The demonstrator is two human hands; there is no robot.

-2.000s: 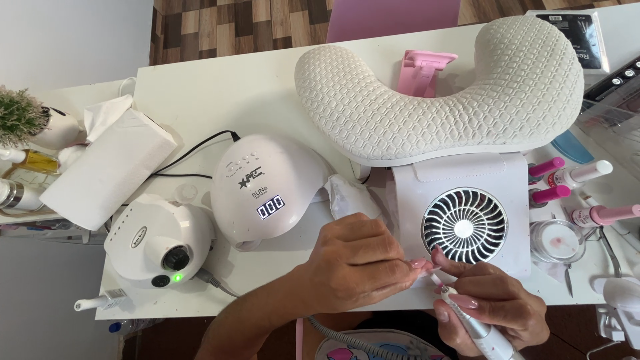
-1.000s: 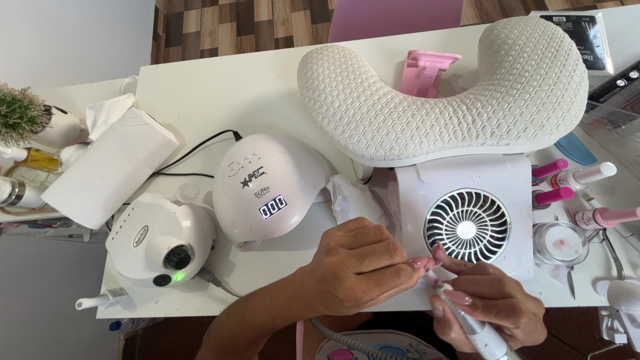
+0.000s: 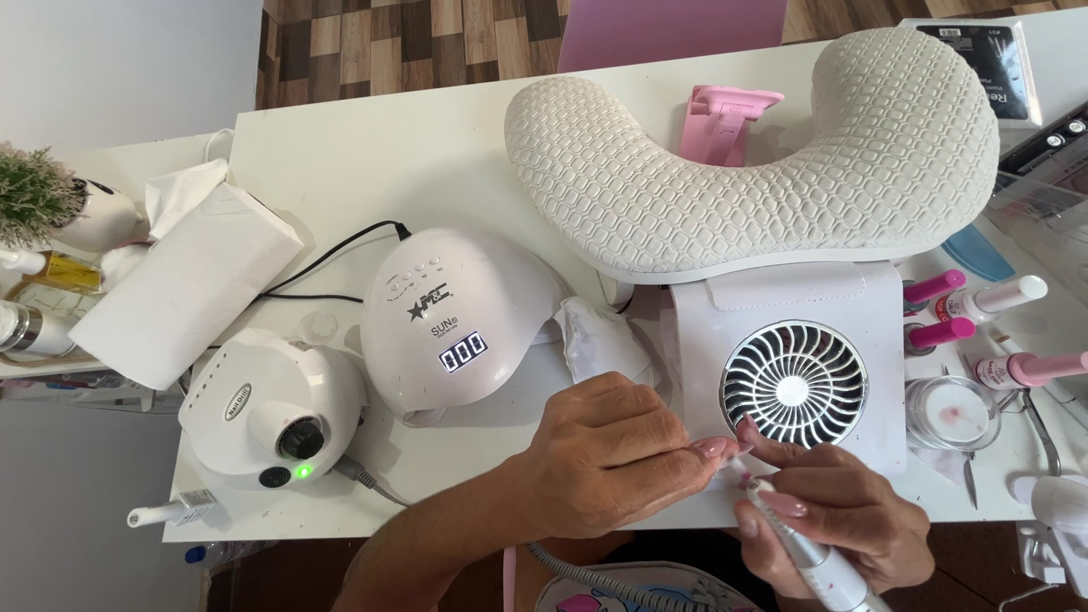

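Observation:
My right hand (image 3: pixel 837 518) holds a white and silver nail drill handpiece (image 3: pixel 807 548), its tip pointing up and left at the fingertips of my left hand. Curled inward, my left hand (image 3: pixel 616 455) has its pink-nailed fingertips touching or nearly touching a raised finger of my right hand. Whether it holds anything is hidden. Both are in front of the near edge of a white dust collector with a round metal fan grille (image 3: pixel 795 387). At the left stands the nail drill's white control unit (image 3: pixel 272 412), its green light lit.
A white nail lamp (image 3: pixel 459 314) stands mid-table, a paper towel roll (image 3: pixel 183 289) left of it. Behind the dust collector lies a curved textured armrest (image 3: pixel 765 204) near a pink phone stand (image 3: pixel 722 123). Polish bottles (image 3: pixel 1011 293) and a glass jar (image 3: pixel 952 412) are at the right.

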